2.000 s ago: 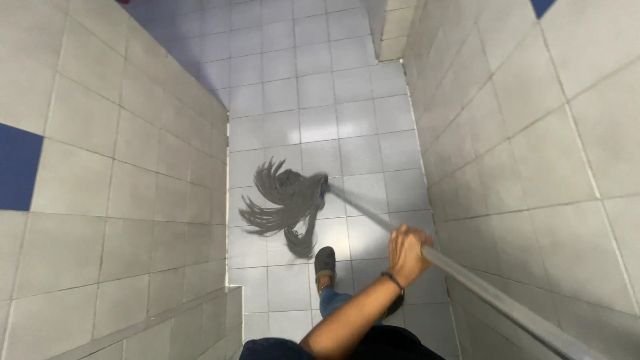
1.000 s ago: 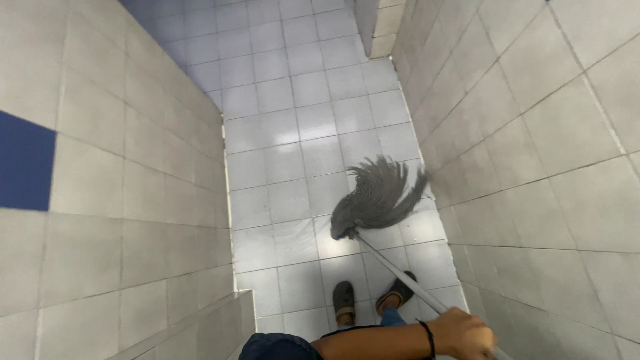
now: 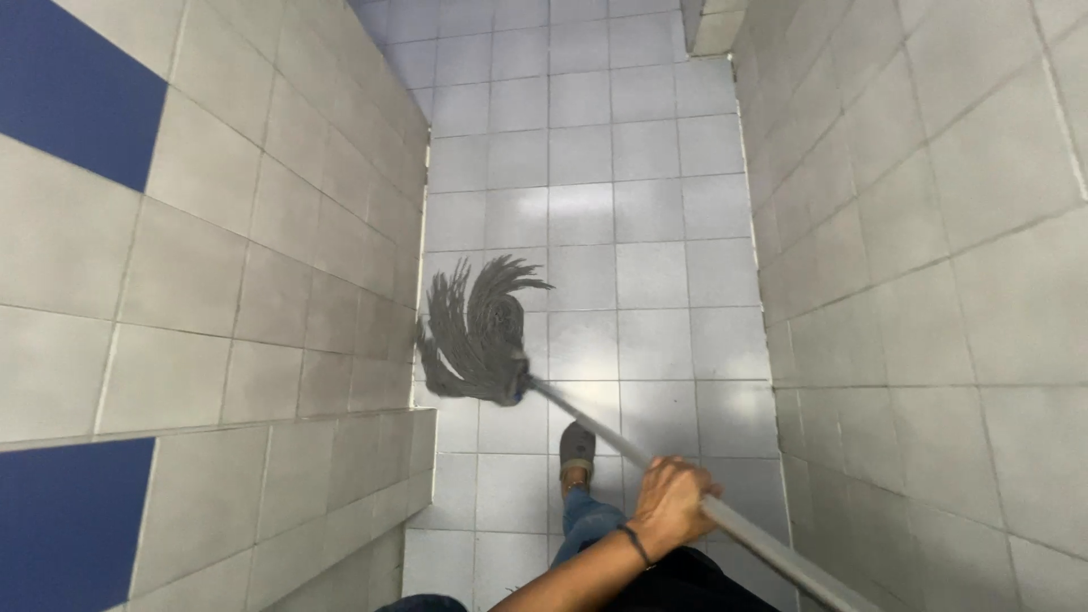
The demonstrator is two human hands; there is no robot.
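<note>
My left hand [image 3: 676,501], with a dark band at the wrist, is closed around the grey pole of a mop [image 3: 586,421] near the bottom of the view. From there the pole slants down to the floor at the upper left and runs out of view at the lower right. Its grey string head [image 3: 480,340] lies fanned out on the tiled floor, its strands curling up and reaching the foot of the left wall. My right hand is not in view, and neither is the pole's upper end.
Pale tiled walls stand close on both sides, the left one [image 3: 323,280] with blue tiles and a low ledge [image 3: 348,433]. A wall corner [image 3: 718,30] juts in at the top right. My foot in a grey clog [image 3: 578,446] is on the light tiled floor [image 3: 650,272], just below the mop head.
The mop head has swept from the right side of the floor, where it was one second ago, to the left wall. Two clogs showed then; one shows now. My left hand stays on the pole.
</note>
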